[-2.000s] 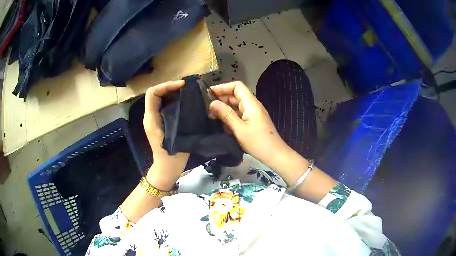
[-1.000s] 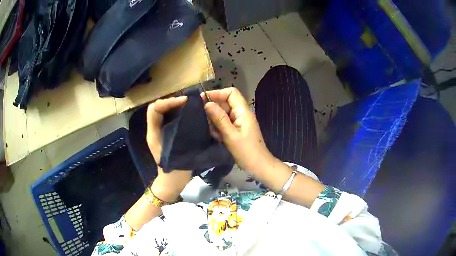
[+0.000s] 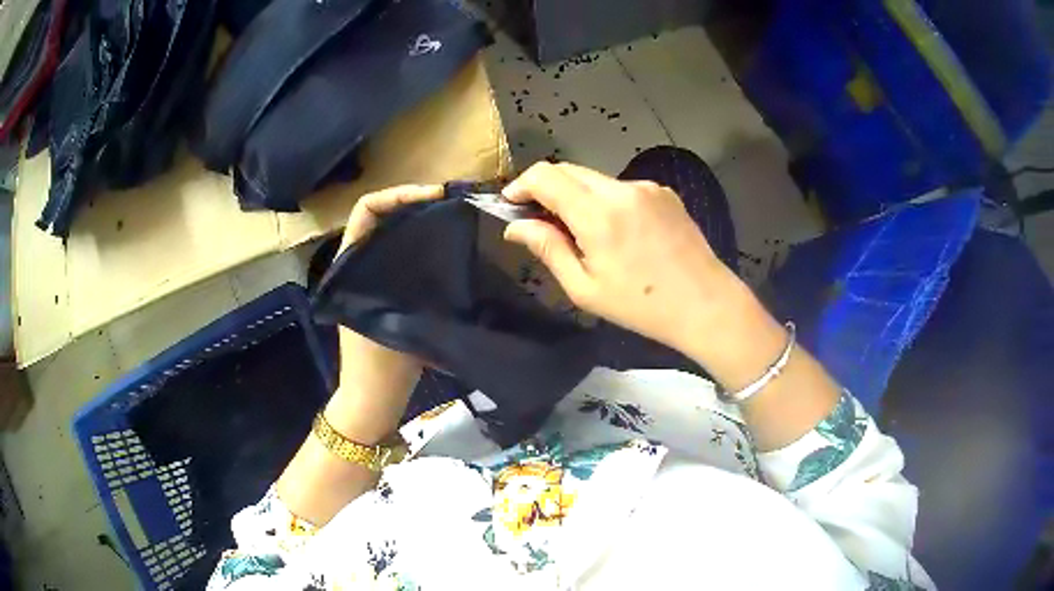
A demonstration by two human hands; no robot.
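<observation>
A black sewn piece [image 3: 428,277] hangs in soft folds over my lap, with a small pale patch at its lower edge. My left hand [image 3: 376,231] holds it from behind and pinches its top edge; part of the hand is hidden by the fabric. My right hand [image 3: 630,260] is to the right of the piece and holds small metal-grey thread snips [image 3: 505,207]. The blades point left and reach the piece's top edge by my left fingertips. The handle is hidden in my right fingers. I cannot tell whether the blades touch a thread.
Black pieces [image 3: 335,98], one with a pale logo, lie piled on a cardboard sheet [image 3: 139,260] at the upper left. A blue crate [image 3: 150,496] with black contents stands at the lower left. Blue bins [image 3: 855,104] and a blue sheet [image 3: 907,277] are at the right. Dark scraps dot the tiled floor.
The right hand has turned and moved up and right, off the fabric's side, and the snips' blades now show. The piece is spread wider, its left corner further left.
</observation>
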